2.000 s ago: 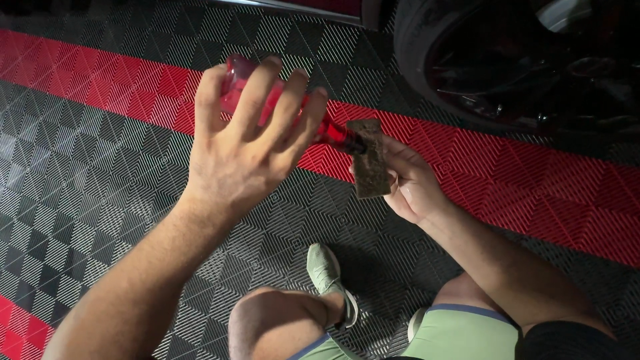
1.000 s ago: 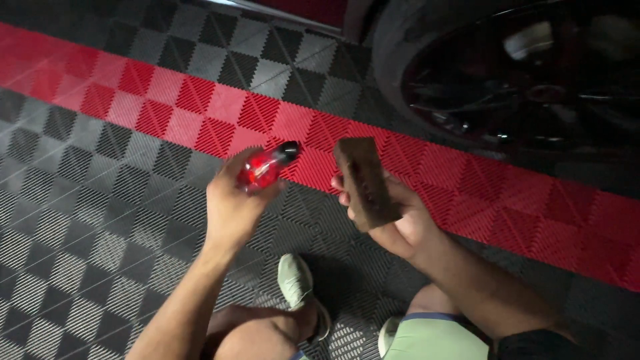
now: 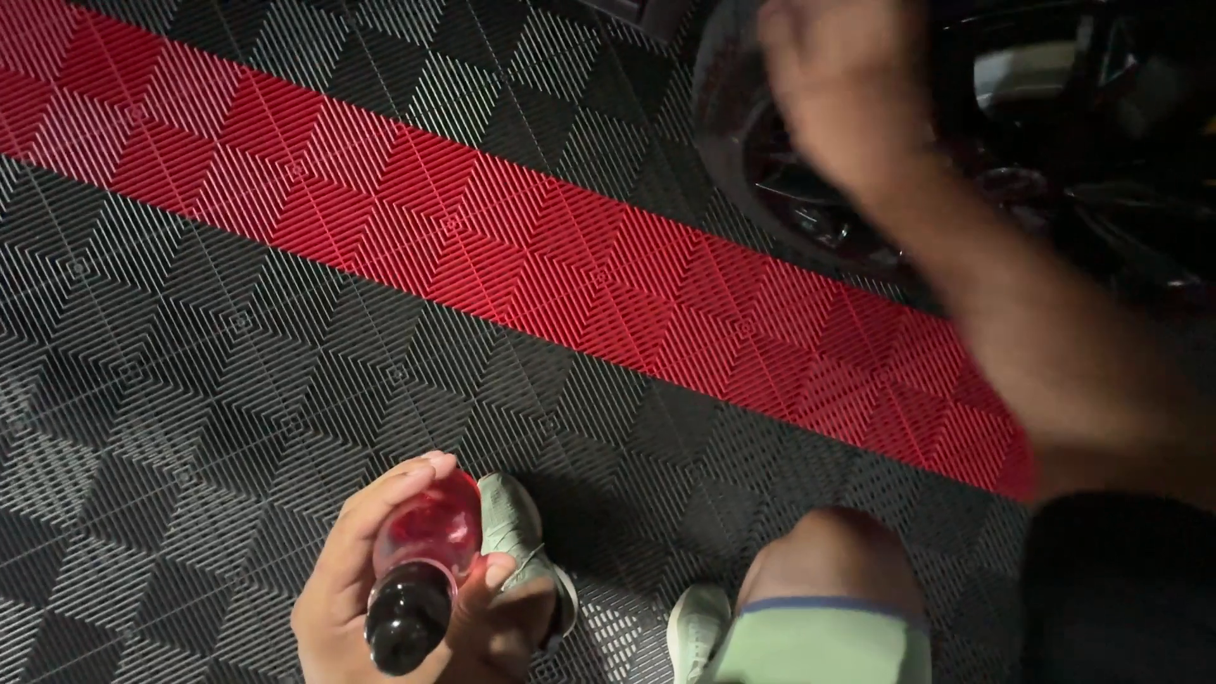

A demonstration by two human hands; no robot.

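A clear plastic bottle of red liquid with a glossy black cap (image 3: 427,532) is gripped in my left hand (image 3: 351,570), low in the view, with the cap toward me. My right hand (image 3: 845,85) is blurred at the top right, by the tire (image 3: 731,123) of a vehicle. Its fingers are partly cut off by the top edge, and whether it holds the brown applicator block cannot be seen.
The dark wheel (image 3: 1007,190) fills the upper right. Ribbed interlocking floor tiles (image 3: 285,380) lie below, crossed by a red band (image 3: 532,256). My pale green shoes (image 3: 513,532) and bent knee (image 3: 836,560) are at the bottom.
My left hand has drawn back toward me with the bottle, which was over the brown block two seconds ago. My right hand has gone up and right to the wheel.
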